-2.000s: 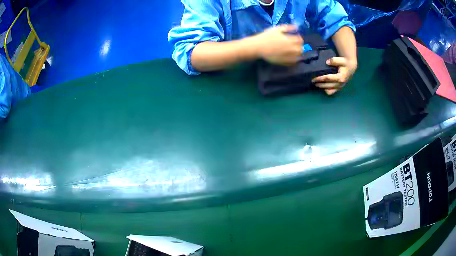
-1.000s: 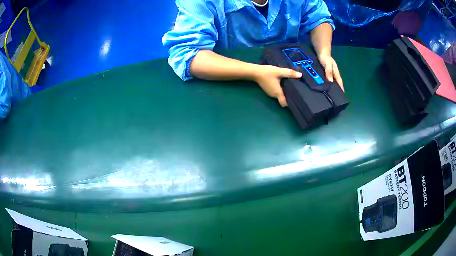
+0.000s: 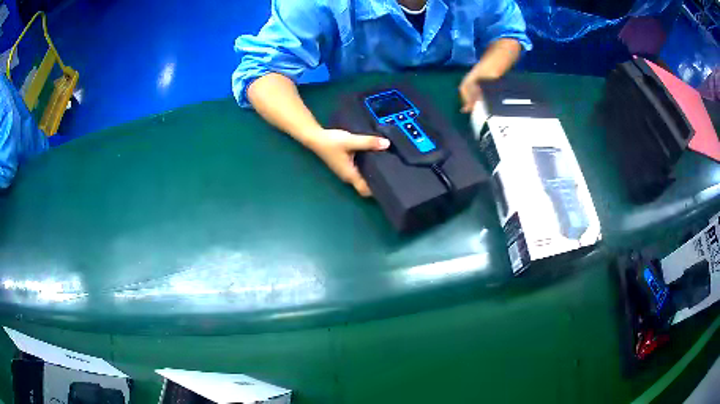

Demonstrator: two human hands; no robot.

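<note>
Neither of my own hands is in view. Nearest me, two cartons with raised white flaps stand at the lower edge, cut off: one at the far left, one further right. Across the bench, another person's hand rests on a black foam block with a blue-trimmed battery tester lying in its top. That person's other hand is at the dark upper end of a white and black retail box, slightly blurred, beside the foam. At right on the belt lie a second tester and red clips in dark foam.
The green bench curves across the view, with a green belt on my side. Black foam inserts and a salmon panel stand at right. Another BT box is at the right edge. A yellow trolley stands upper left.
The other person's foam block with tester has moved left. The retail box has gone from the belt onto the bench, uncovering the second tester. The lower-left cartons have shifted slightly left.
</note>
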